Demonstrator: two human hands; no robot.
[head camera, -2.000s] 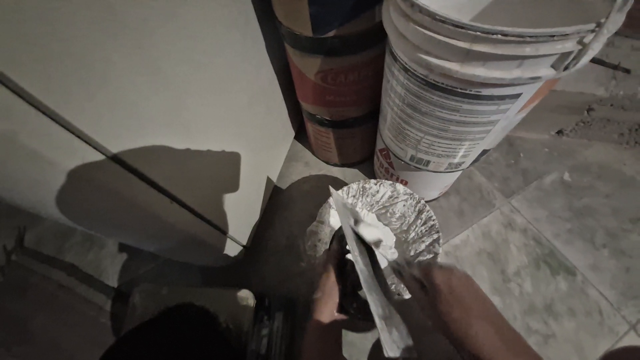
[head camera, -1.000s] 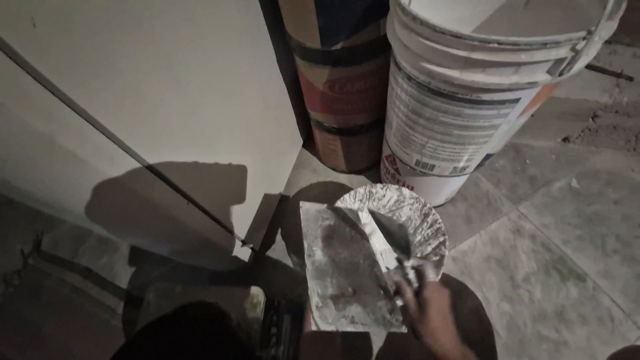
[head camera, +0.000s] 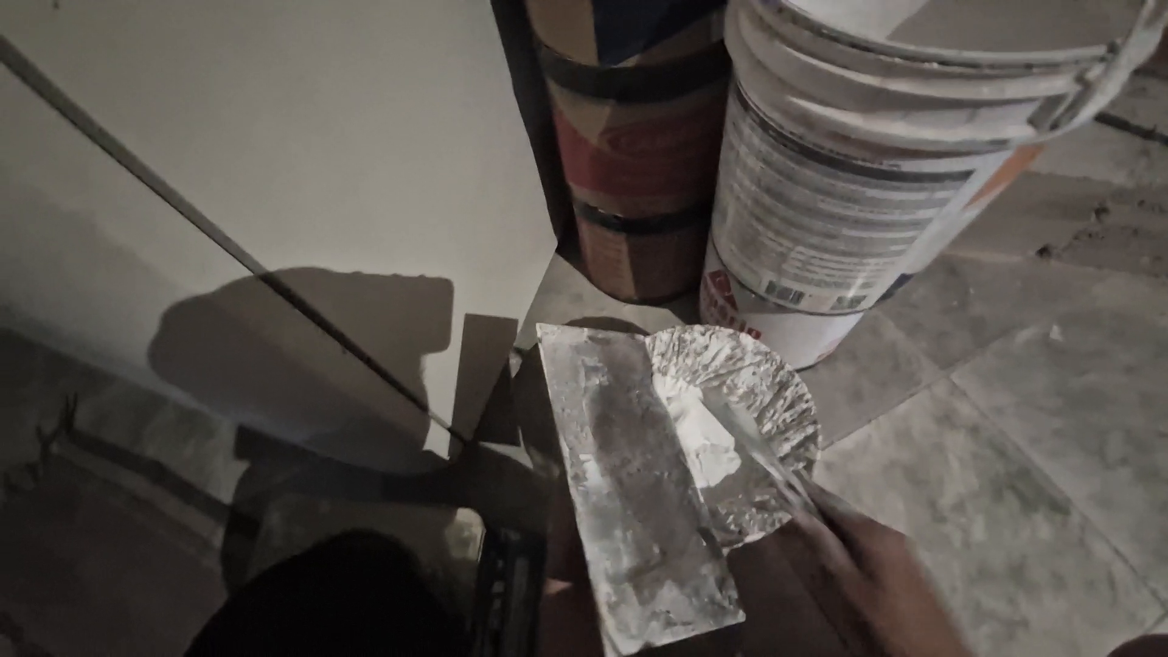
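My left hand (head camera: 558, 589), mostly hidden beneath a rectangular steel trowel (head camera: 634, 484), holds it with the smeared broad face up. Just right of the trowel, and partly under it, is a round bowl (head camera: 776, 383) with a crinkled, pale, silvery inside. White paste (head camera: 707, 443) lies in the bowl. Blurred by motion, my right hand (head camera: 867, 566) grips a putty knife (head camera: 753, 443), whose blade is over the bowl beside the paste. The knife's handle is largely covered by the fingers.
A large white plastic bucket (head camera: 821, 210) with a wire handle stands behind the bowl. Beside it are stacked brown and red containers (head camera: 639, 173). A pale panel (head camera: 365, 137) with a dark diagonal line is at left. Grey floor tiles (head camera: 985, 474) spread out at right.
The trowel was seen nearly edge-on over the bowl two seconds ago; its broad face now shows. Since one second ago, the putty knife has changed angle over the bowl, and white paste has come into sight.
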